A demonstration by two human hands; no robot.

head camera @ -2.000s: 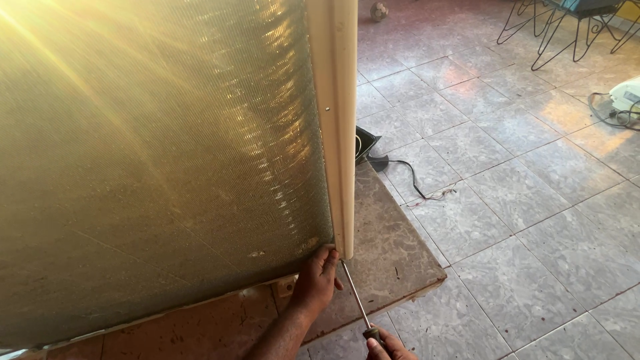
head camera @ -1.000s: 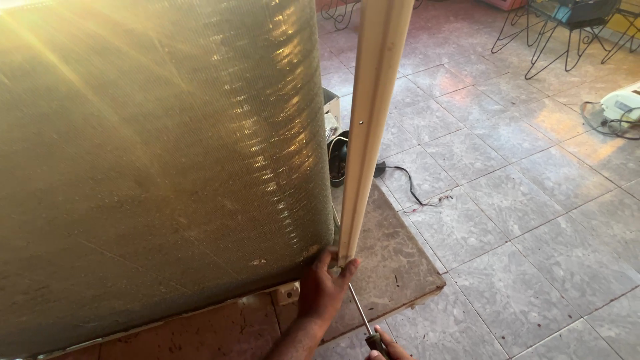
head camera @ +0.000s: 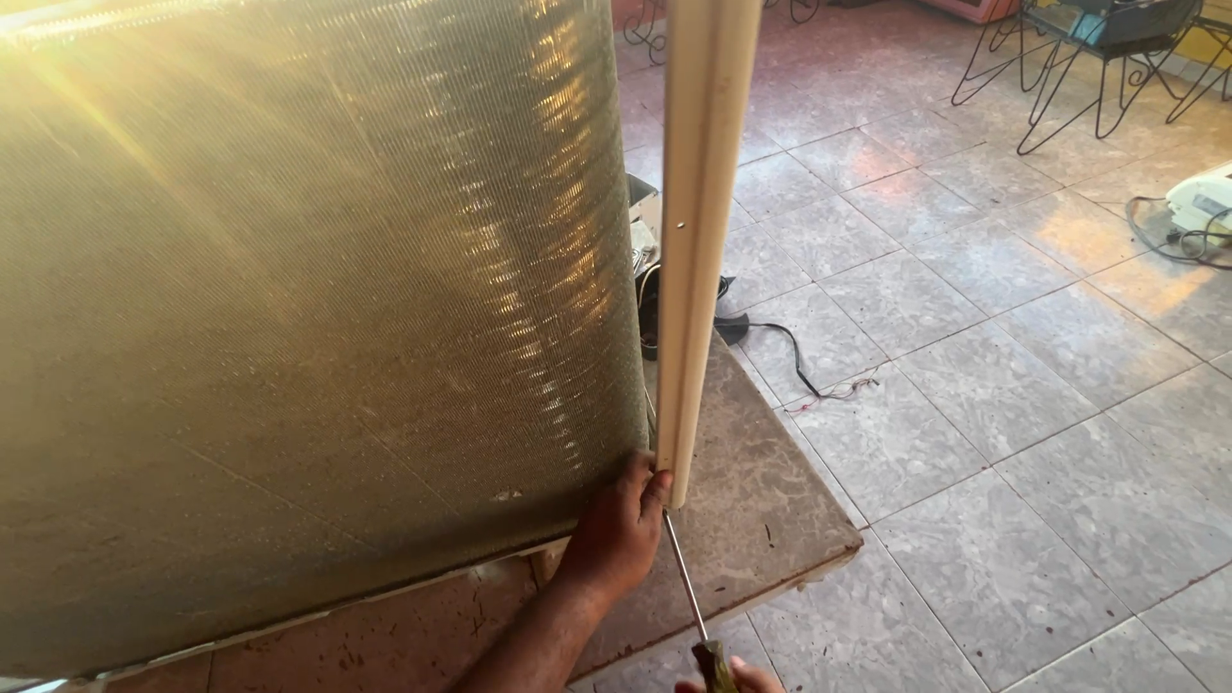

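Note:
A large finned condenser coil (head camera: 385, 318), bent round at its right side, fills the left of the view. Beside that side stands a long cream metal trim strip (head camera: 698, 241) with a small screw hole. My left hand (head camera: 621, 525) grips the strip's lower end between thumb and fingers, close to the coil's bottom corner. My right hand (head camera: 736, 679), partly cut off by the lower edge, holds the handle of a screwdriver (head camera: 685, 577). Its shaft slants up to the foot of the strip, where the tip is hidden.
Coil and strip stand over a dusty tiled slab (head camera: 760, 520) with a chipped edge. Behind the strip lies a black cable (head camera: 794, 356) with bare wire ends. Wire-legged furniture (head camera: 1078, 77) stands at the upper right, and a white appliance (head camera: 1203, 202) with a cord rests on the floor tiles.
The strip has come away from the coil's edge, opening a gap that shows items behind it. My left hand has shifted onto the strip's lower end. The screwdriver stays in my right hand.

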